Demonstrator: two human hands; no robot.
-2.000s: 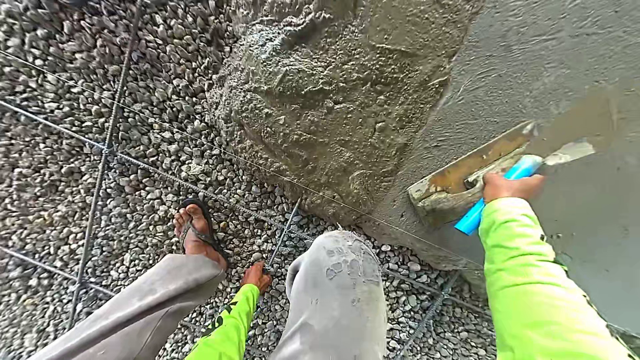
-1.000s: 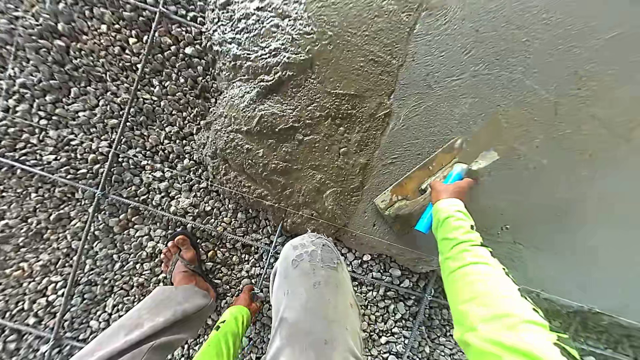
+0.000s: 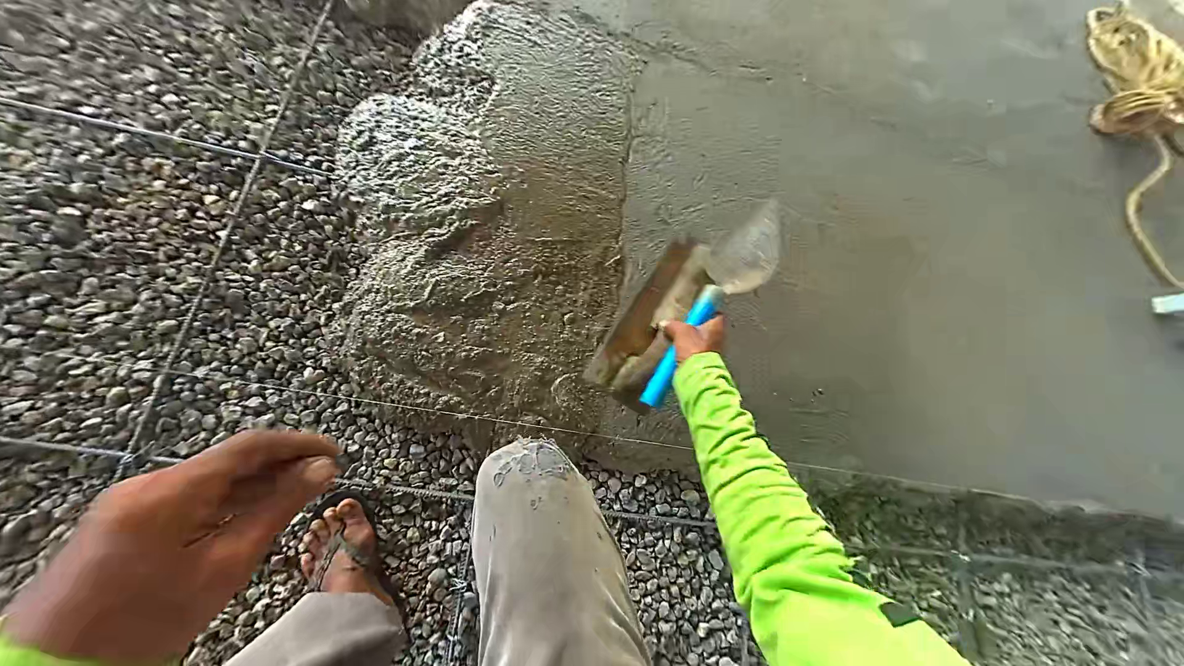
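Observation:
My right hand [image 3: 696,340] grips a plastering trowel [image 3: 647,324] together with a pointed trowel that has a blue handle [image 3: 683,347] and a metal blade [image 3: 747,250]. The flat trowel rests at the border between the smoothed wet concrete [image 3: 888,305] and the rough concrete [image 3: 472,268]. My left hand [image 3: 194,536] is raised at the lower left, close to the camera and above the gravel. Nothing shows in its partly bent fingers, though its palm side is hidden.
Gravel [image 3: 120,305] lies at the left under crossing rebar [image 3: 217,250]. A thin string [image 3: 398,404] stretches along the slab's near edge. My sandalled foot [image 3: 347,546] and knee [image 3: 532,481] are below. Coiled rope [image 3: 1136,79] lies at the upper right.
My left hand has come up from the gravel beside my knee, towards the camera. The flat trowel in my right hand has turned more upright in view. The view has shifted, bringing in the rope.

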